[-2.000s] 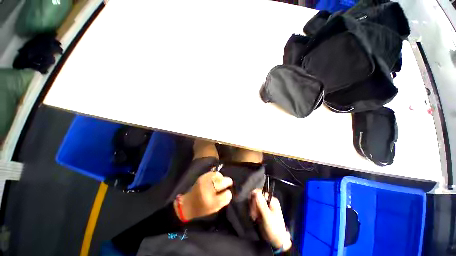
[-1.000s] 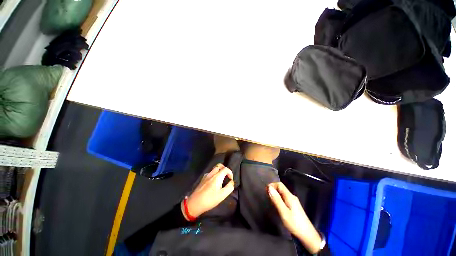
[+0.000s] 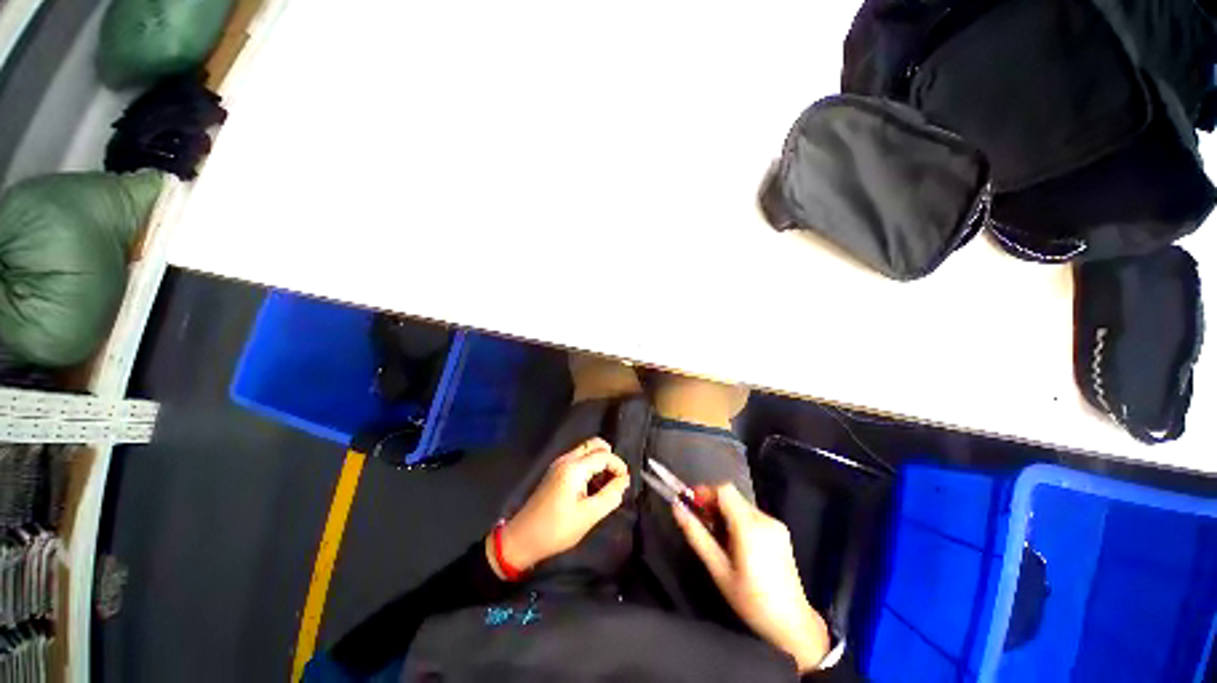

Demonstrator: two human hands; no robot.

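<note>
My left hand (image 3: 561, 507), with a red band at the wrist, pinches the edge of a black pouch (image 3: 630, 434) over my lap. The pouch shows as a dark strip and is hard to tell from the dark apron (image 3: 561, 640). My right hand (image 3: 747, 554) holds small snips (image 3: 663, 480) with shiny metal tips. The tips point at the pouch edge, close to my left fingertips. Whether they touch it cannot be told.
A pile of black pouches (image 3: 1028, 107) lies at the right of the white table (image 3: 507, 174); a single pouch (image 3: 1137, 340) lies below it. Blue bins stand under the table at left (image 3: 300, 360) and beside my right leg (image 3: 1121, 574). Green bundles (image 3: 60, 267) are on the left shelving.
The view has shifted, so the table pile sits further right than two seconds ago. The snips' metal tips now show at the pouch edge, between my hands. My right hand has moved towards my left since one second ago.
</note>
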